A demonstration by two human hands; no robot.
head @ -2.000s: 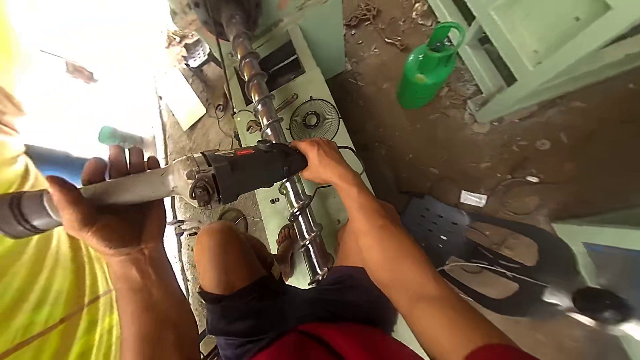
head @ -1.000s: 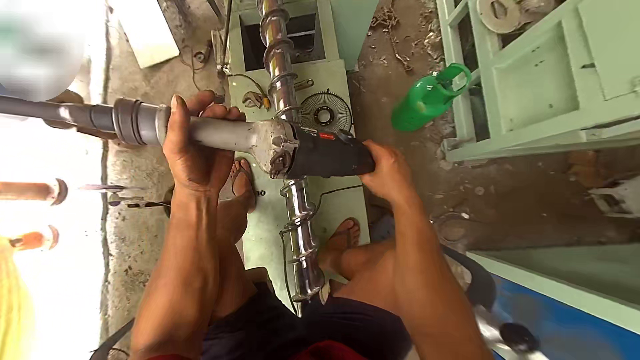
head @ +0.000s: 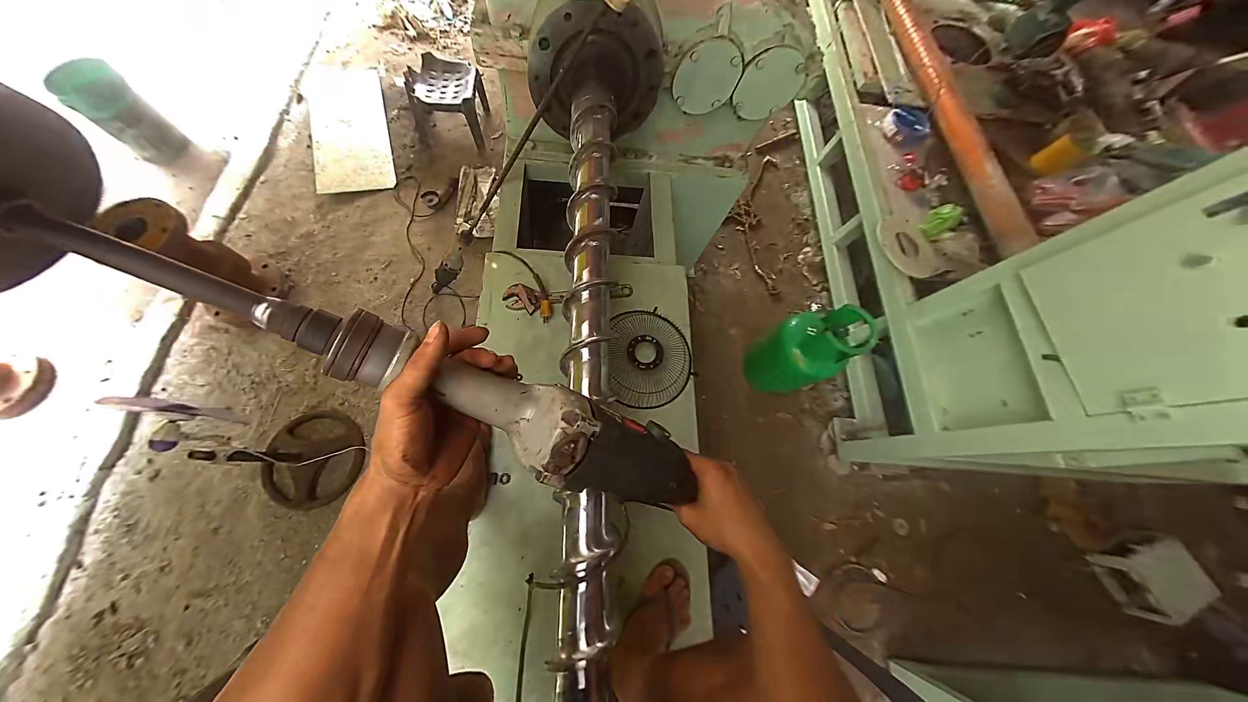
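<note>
A rotary hammer or similar heavy power tool (head: 546, 429) with a grey metal front and black body lies across the view above a long shiny steel screw shaft (head: 589, 322). My left hand (head: 424, 419) grips its grey barrel, behind the ringed chuck and the long dark steel bit (head: 166, 268). The black rear end of the tool is held in my right hand (head: 717, 502). The shaft runs from a round bolted flange (head: 639, 58) at the top down between my legs. Whether the tool touches the shaft cannot be told.
A round fan grille (head: 648, 359) and an adjustable wrench (head: 524, 295) lie on the green machine bed (head: 487, 585). Right of it stand a green gas cylinder (head: 795, 353) and a green metal frame (head: 975, 448). A handwheel (head: 312, 458), a cable and a plastic chair (head: 444, 83) are at left.
The view has shifted, and more of the shaft and flange shows. The tool now tilts, its bit end toward the upper left. Both hands have kept hold of it.
</note>
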